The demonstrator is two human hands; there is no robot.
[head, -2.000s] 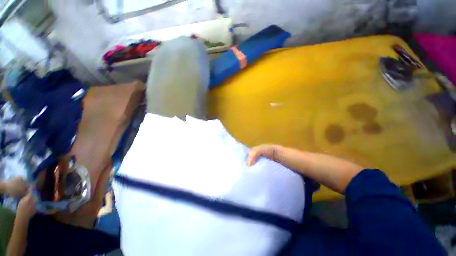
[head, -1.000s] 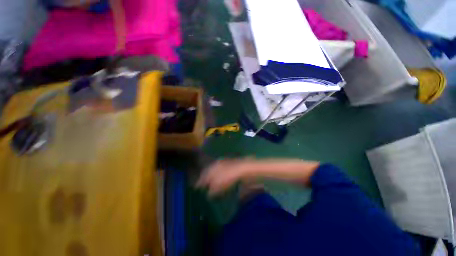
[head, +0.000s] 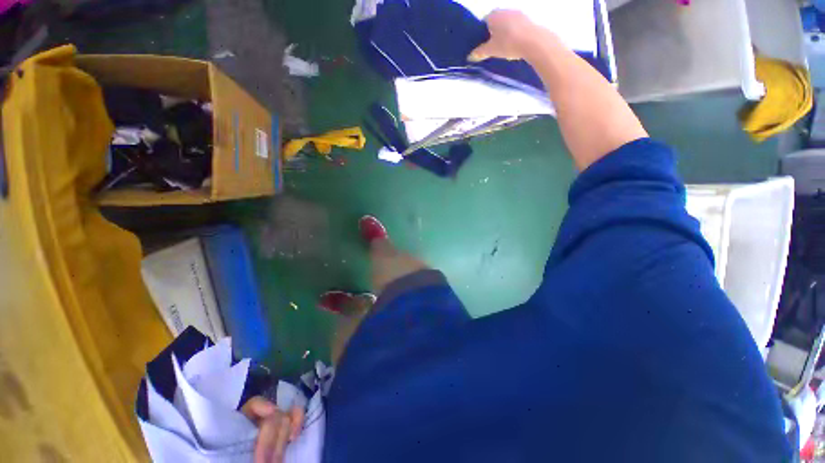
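My right hand (head: 511, 38) is at the top, on the navy part (head: 421, 41) of a pile of white and navy cut pieces on a low rack (head: 470, 132). Its fingertips press into or pinch the navy cloth; how many layers is unclear. My left hand (head: 274, 429) is at the bottom left, its fingers bent over white and navy garment pieces (head: 203, 402) held beside my body. The palm is hidden by the cloth.
The yellow-covered table (head: 63, 298) runs along the left. A cardboard box (head: 244, 136) of dark scraps and a blue-and-white box (head: 231, 298) stand beside it. White bins (head: 678, 54) are at the right. Yellow cloth strips (head: 326, 141) lie on the green floor (head: 452, 226).
The view has turned from the table to the floor and rack. My right hand has moved from mid-air onto the pile. My left hand has come into view with the pieces.
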